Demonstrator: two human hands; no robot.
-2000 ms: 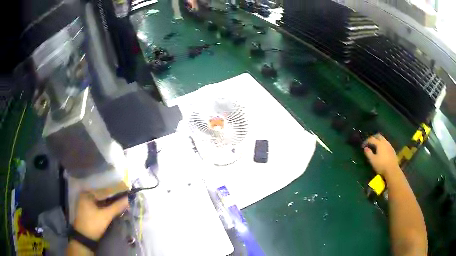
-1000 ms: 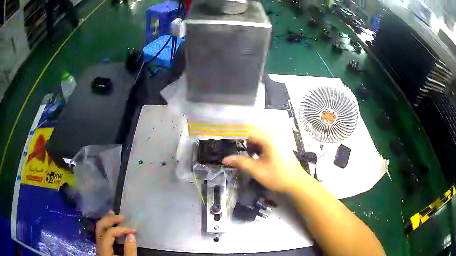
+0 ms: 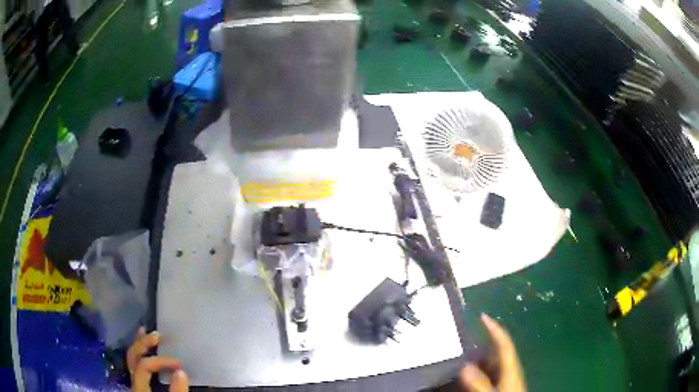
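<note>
A black adapter housing (image 3: 290, 224) sits in the welding fixture (image 3: 297, 306), below the grey metal horn (image 3: 290, 80). Its cord runs right across the base plate. A second black adapter (image 3: 381, 310) with prongs lies on the plate to the right of the fixture, its bundled cord (image 3: 420, 256) at the plate's right edge. My left hand (image 3: 155, 364) is at the plate's front left edge, partly cut off, fingers apart, holding nothing visible. My right hand (image 3: 494, 364) is at the front right corner, cut off by the lower edge, fingers apart and empty.
A fan (image 3: 465, 150) and a small black rectangular object (image 3: 493, 210) lie on a white sheet (image 3: 529, 230) to the right. The green conveyor (image 3: 529, 306) carries a yellow-black bar (image 3: 650, 282). A crumpled clear bag (image 3: 116, 283) is left of the base plate (image 3: 214, 321).
My right hand has let go of the adapter at the fixture and moved to the plate's front right corner. My left hand stays at the front left edge. The camera view has shifted slightly.
</note>
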